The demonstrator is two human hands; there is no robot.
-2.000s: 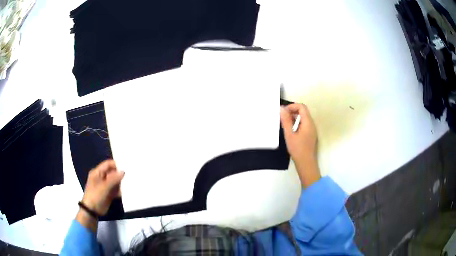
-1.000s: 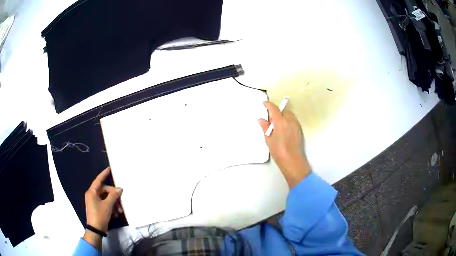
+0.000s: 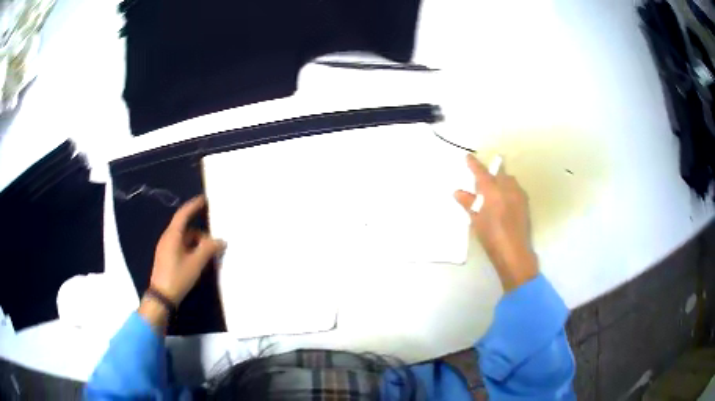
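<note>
The white marking template (image 3: 337, 211) lies flat on a black front panel (image 3: 141, 227). The panel shows at the template's left and as a long placket strip (image 3: 282, 130) along its far edge. My left hand (image 3: 184, 258) is at the template's left edge, fingertips and thumb on the edge. My right hand (image 3: 502, 223) holds a slim white marker (image 3: 496, 166) between the fingers, with its fingertips at the template's right edge. A pale loose thread (image 3: 153, 193) lies on the panel's left part. The view is slightly blurred.
A black pile of panels (image 3: 266, 55) lies at the far side, with a thin dark strip (image 3: 376, 66) at its curved cut-out. Fanned black pieces (image 3: 55, 243) lie at left. Dark bundles (image 3: 686, 94) lie at the far right. The table edge curves along the near right.
The template now covers the panel's near curved edge and leaves the far placket strip bare. My left hand has moved up along the template's left edge. The camera view has shifted.
</note>
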